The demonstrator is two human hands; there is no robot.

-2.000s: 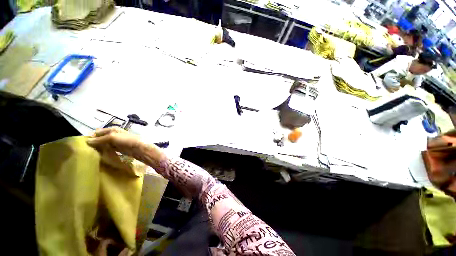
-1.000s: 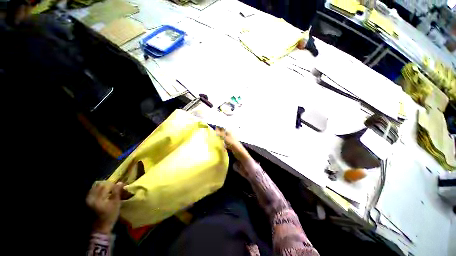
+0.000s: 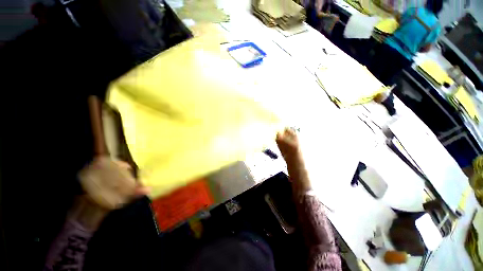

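Observation:
A large yellow lining panel (image 3: 190,106) is spread out in the air over the work board (image 3: 233,181) and the table edge. My right hand (image 3: 288,140) holds its near right corner, fingers closed. My left hand (image 3: 108,182) is blurred at the panel's lower left corner and seems to pinch it. A brown strip (image 3: 97,127) rises beside my left hand; whether I hold it is unclear. An orange-red patch (image 3: 184,204) shows at the board's left end, below the panel's near edge.
On the white table (image 3: 318,159) are a blue tray (image 3: 247,54), a black T-shaped tool (image 3: 359,173), a grey rounded block (image 3: 373,182), a dark stack (image 3: 410,233) with a white card and an orange pot (image 3: 395,257). A person in turquoise (image 3: 416,32) is at the far bench.
The yellow panel has gone from bunched and folded to opened wide over the board and table. The view has turned left; the orange-red patch and board now show.

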